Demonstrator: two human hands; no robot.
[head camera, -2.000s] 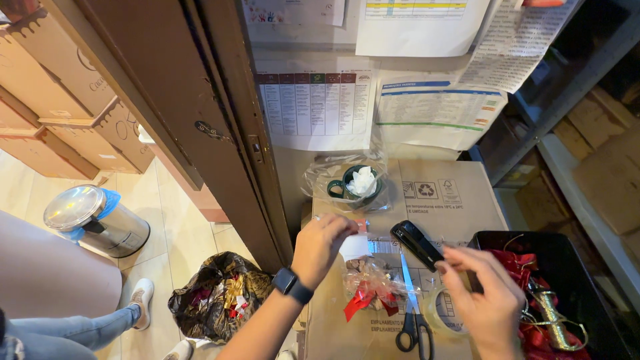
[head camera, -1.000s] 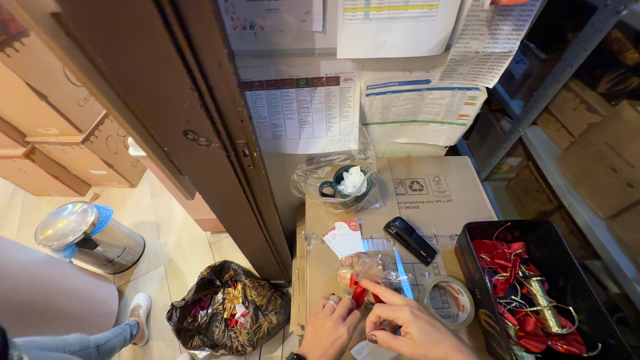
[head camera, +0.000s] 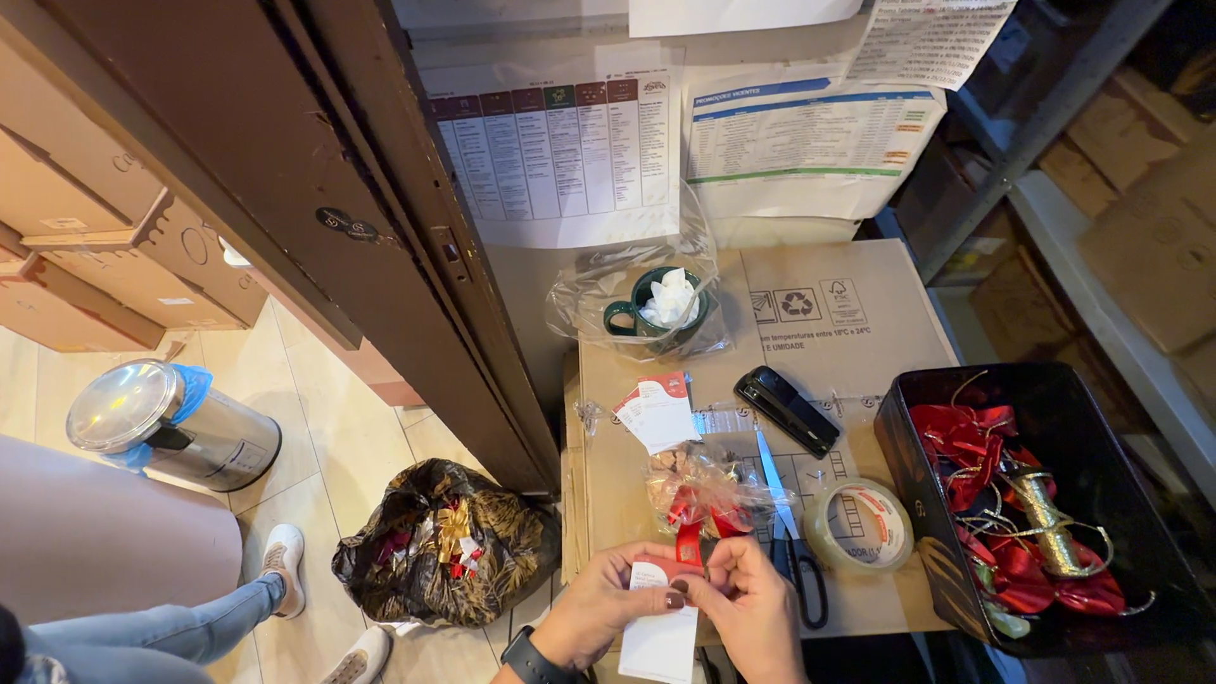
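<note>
My left hand (head camera: 617, 600), with a dark watch at its wrist, pinches a red and white printed card (head camera: 660, 646). The fingertips of my right hand (head camera: 746, 603) meet it at the card's top edge, on the end of a red ribbon (head camera: 689, 543). That ribbon leads to a clear cellophane packet (head camera: 708, 484) with brownish contents, lying on the cardboard box (head camera: 864, 313). Beside the packet lie black-handled scissors (head camera: 807, 579), and further right a roll of clear tape (head camera: 860, 524). A black stapler (head camera: 787, 410) and more cards (head camera: 657, 413) lie behind.
On the right, a black box (head camera: 902, 475) holds red bows and gold cord. A green mug (head camera: 651, 318) with white tissue sits in clear plastic at the back. A door frame (head camera: 427, 285), a rubbish bag (head camera: 437, 598), a steel bin (head camera: 218, 437) and a person's legs (head camera: 161, 617) are left.
Both hands have come together in front of the packet, and a card is now held between them. The stapler, by my right hand two seconds ago, lies on the cardboard.
</note>
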